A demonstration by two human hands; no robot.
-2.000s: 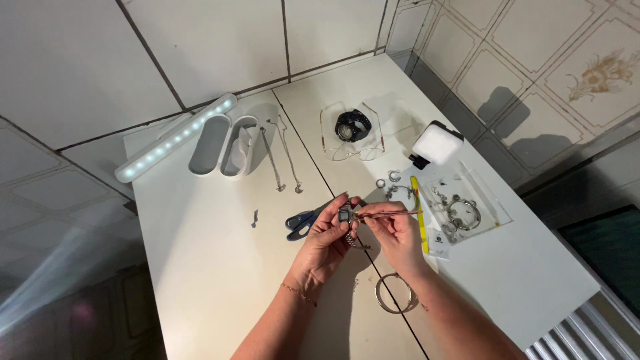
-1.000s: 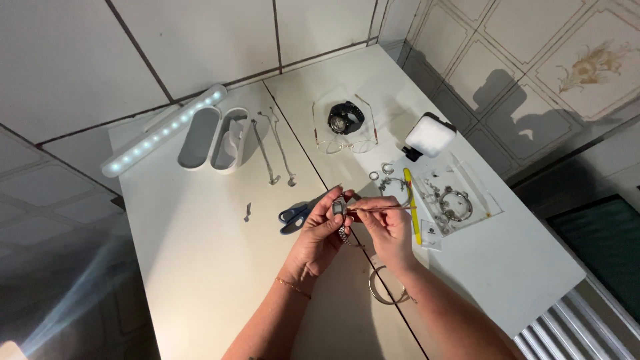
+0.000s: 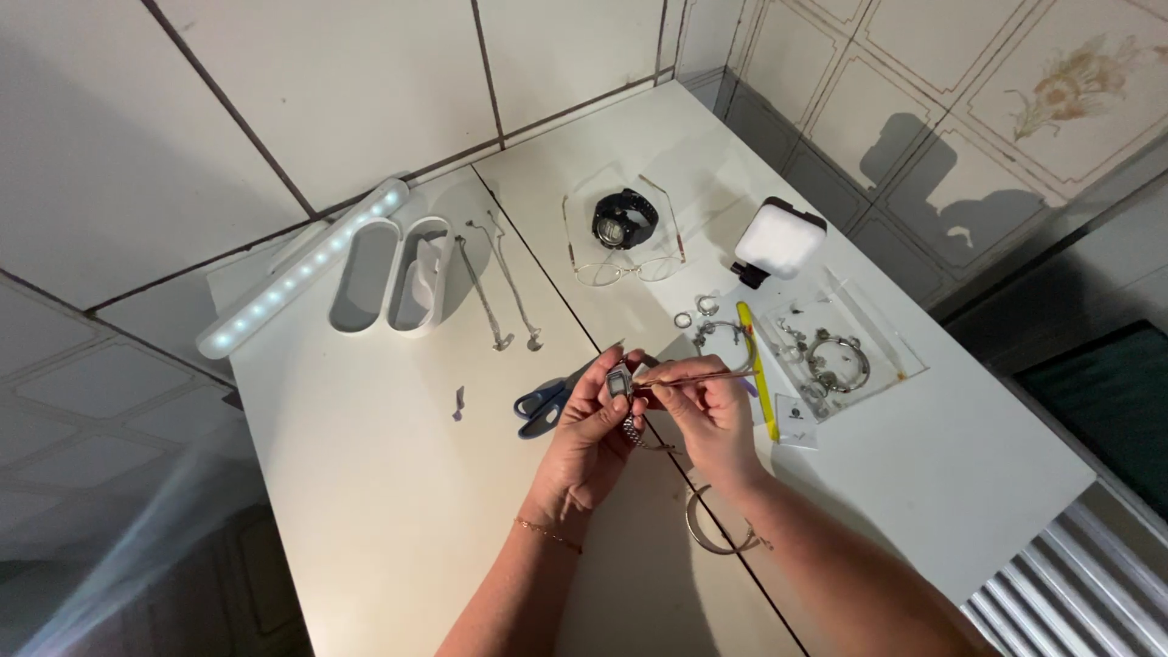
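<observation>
My left hand holds a small silver digital wristwatch by its case, face up, its metal link band hanging below the fingers. In my right hand is a thin reddish metal tool, perhaps tweezers, its tip at the right side of the watch case. The exact contact is partly hidden by the fingers. Blue-handled scissors lie just left of my left hand, partly covered by it. A silver bangle rests on the table beside my right forearm.
Behind lie eyeglasses around a black wristwatch. At right are a lamp, a yellow tool, rings, and a clear tray with jewellery. At left, an open case, a light bar and chains.
</observation>
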